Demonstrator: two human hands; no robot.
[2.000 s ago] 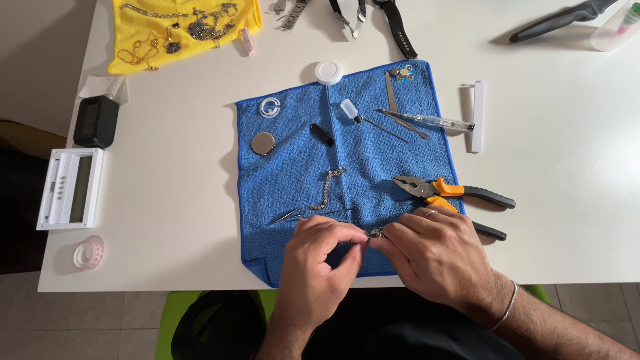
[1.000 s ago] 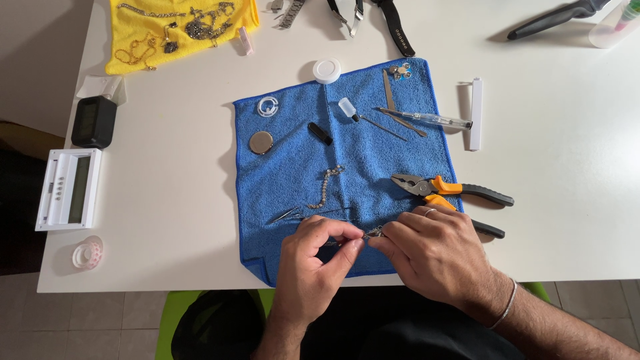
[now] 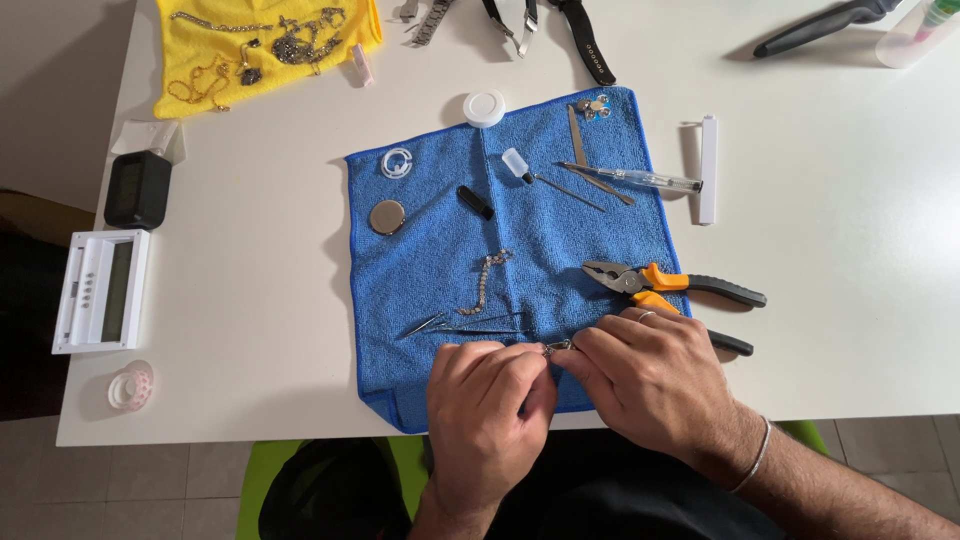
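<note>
Over the near edge of a blue microfiber cloth (image 3: 427, 262), my left hand (image 3: 491, 420) and my right hand (image 3: 652, 375) meet, pinching a small metal jewelry piece (image 3: 557, 347) between their fingertips. Its exact kind is mostly hidden by the fingers. Metal tweezers (image 3: 472, 326) lie just beyond my left hand, and a chain bracelet with round links (image 3: 486, 285) lies beyond them. Combination pliers with orange and black handles (image 3: 622, 278) rest beside my right hand, which partly covers them. A clear-handled screwdriver (image 3: 649, 178) lies across a metal file-like tool (image 3: 577, 142).
A white round cap (image 3: 484, 108), a metal disc (image 3: 387, 217) and a black cap (image 3: 475, 202) lie farther back. Chains rest on a yellow cloth (image 3: 262, 79) at back left. Watch straps (image 3: 585, 41) are at the back; a white digital display device (image 3: 101, 291) stands left.
My left hand has turned, its fingers now curled with the knuckles toward the cloth. My right hand stays in nearly the same place, and the small metal piece remains between the fingertips.
</note>
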